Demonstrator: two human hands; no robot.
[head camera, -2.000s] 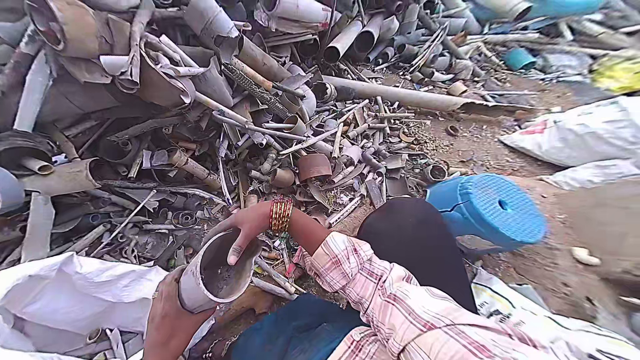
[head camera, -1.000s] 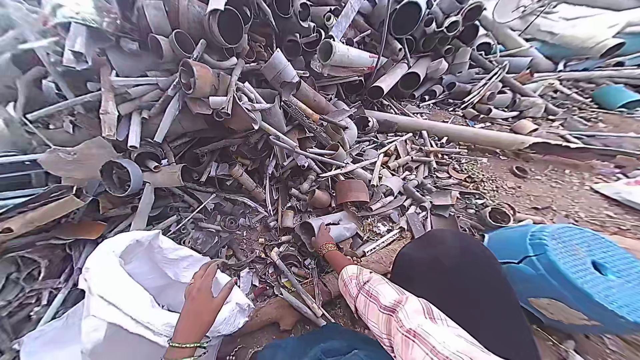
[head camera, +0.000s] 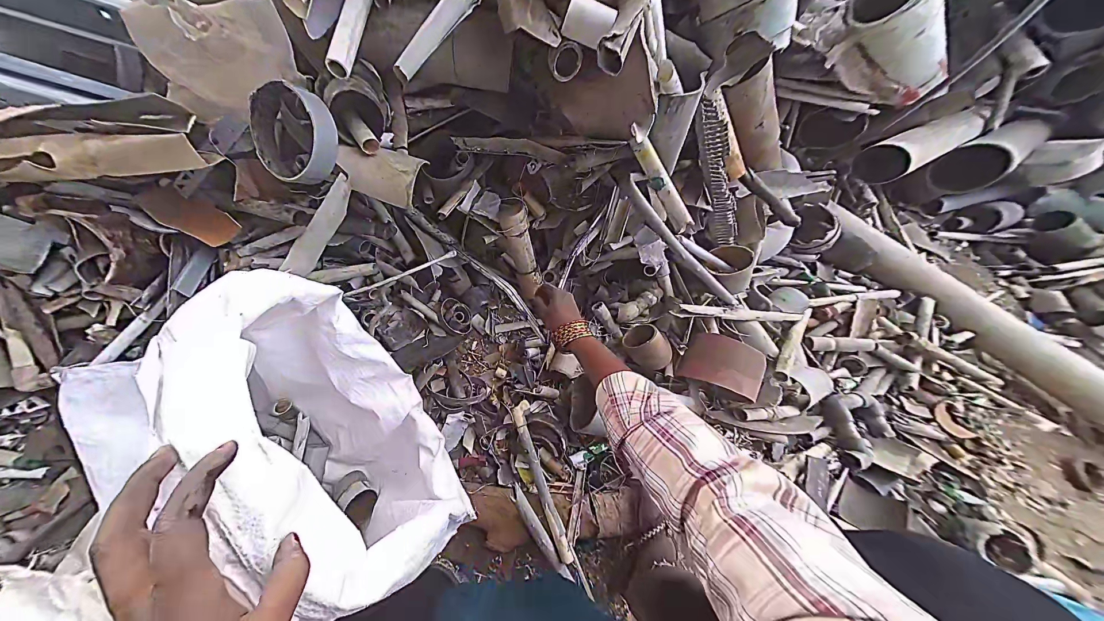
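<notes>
My right hand (head camera: 556, 308), with bangles at its wrist, reaches into the scrap heap and grips the lower end of a brownish pipe piece (head camera: 518, 241). Near it lie a short pipe ring (head camera: 647, 347) and a curved reddish-brown shard (head camera: 723, 366). My left hand (head camera: 185, 543) is spread with fingers apart at the near side of a white woven sack (head camera: 216, 371). The sack's mouth is wide, and several pipe pieces lie inside, among them a grey pipe piece (head camera: 354, 498).
Broken pipes and shards are heaped all around. A long grey pipe (head camera: 975, 297) slants down at the right. A wide pipe ring (head camera: 293, 132) lies beyond the sack. A thin stick-like piece (head camera: 542, 483) rests near my legs, and bare soil (head camera: 1035, 483) shows at the right.
Two seconds ago both my hands were on a wide grey pipe piece; they no longer hold it. My right hand has moved farther into the heap. The view has shifted strongly toward the heap and sack.
</notes>
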